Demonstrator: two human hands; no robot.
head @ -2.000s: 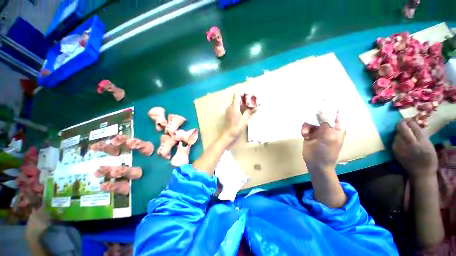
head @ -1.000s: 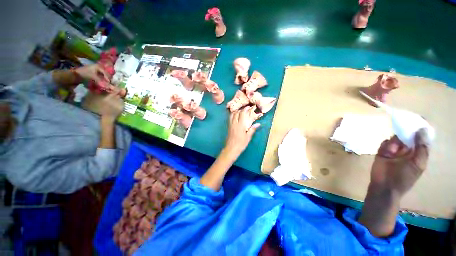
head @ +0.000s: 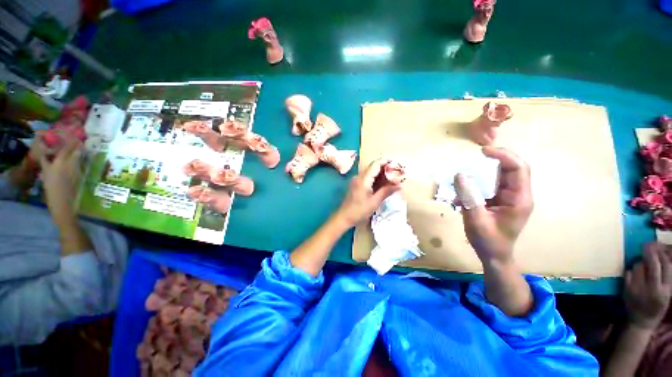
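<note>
My left hand (head: 362,193) holds a hollow tan moulded blank (head: 394,174), its open end facing up, over the left part of the cardboard mat (head: 567,191). My right hand (head: 501,206) is raised over the mat with thumb and fingers curled. White covers its thumb tip and merges with the white wipes or pad (head: 479,177) behind, so I cannot tell whether it grips a wipe. Another blank (head: 488,125) stands near the mat's far edge. A crumpled white wipe (head: 394,235) lies below my left hand.
Several blanks (head: 322,132) lie left of the mat, more on the instruction sheet (head: 169,202). Two pink-topped pieces (head: 271,44) stand at the far side. A blue crate of blanks (head: 180,316) is lower left. People sit on both sides; pink-red parts (head: 656,177) lie right.
My left hand has moved right from the group of blanks to the mat with one blank. My right hand has moved left over the mat. The view has shifted.
</note>
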